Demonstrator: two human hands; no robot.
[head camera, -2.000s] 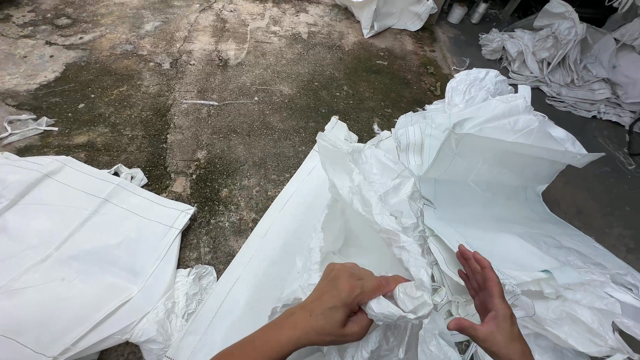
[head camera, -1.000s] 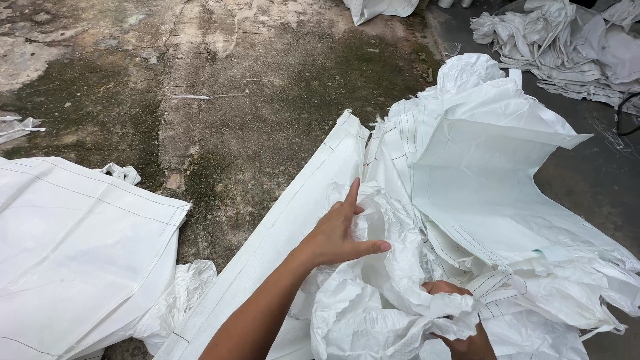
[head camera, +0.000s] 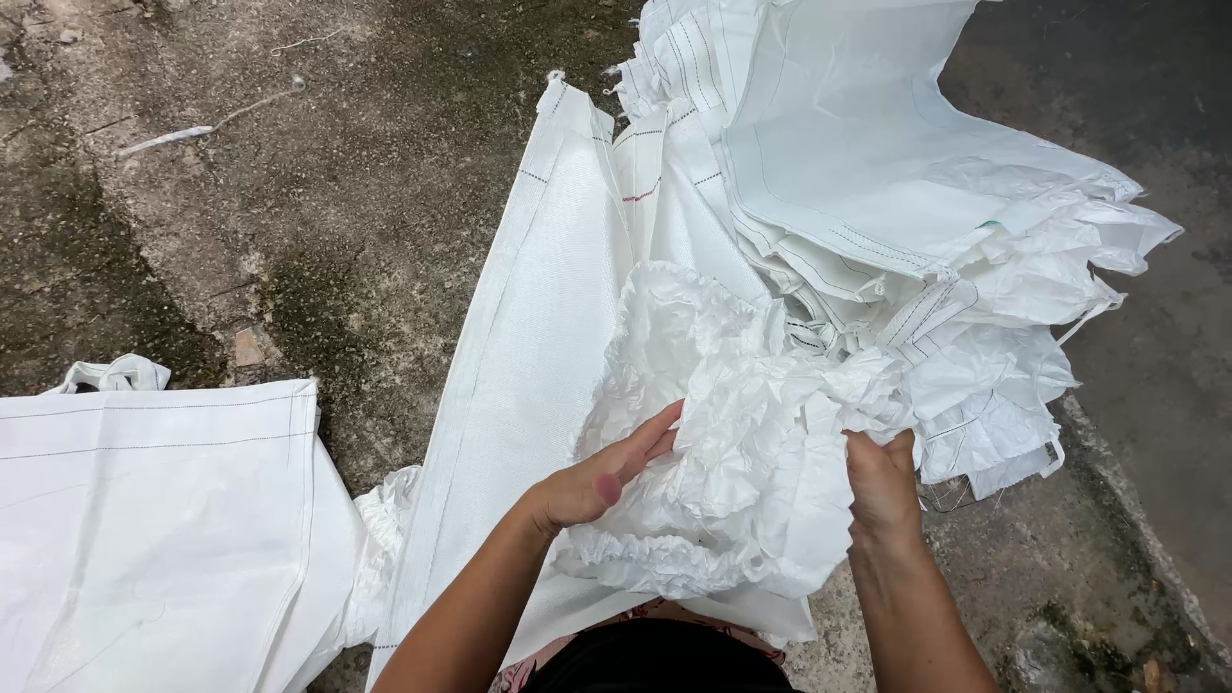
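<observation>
A crumpled white woven plastic spout (head camera: 741, 462) lies in front of my body, its wrinkled edge spread in a rough ring. My right hand (head camera: 884, 476) grips its right side between thumb and fingers. On its left part rests my left hand (head camera: 602, 476), fingers extended and pointing up to the right; the fingertips are partly tucked behind a fold. Beneath and left of it runs a flat white woven bag panel (head camera: 520, 289) with dark stitching. One strap with a red stitched line (head camera: 642, 197) shows at the panel's upper right.
Several stacked white woven bags (head camera: 866, 164) with frayed edges spread at the upper right. Another stitched white bag (head camera: 164, 520) lies at the lower left, a looped strap above it. A thin white strip (head camera: 168, 141) lies on the stained concrete floor (head camera: 385, 173).
My right hand has moved from an open pose to a grip on the white material. My left hand, gripping a bunch two seconds ago, has let go. The view has tilted downward.
</observation>
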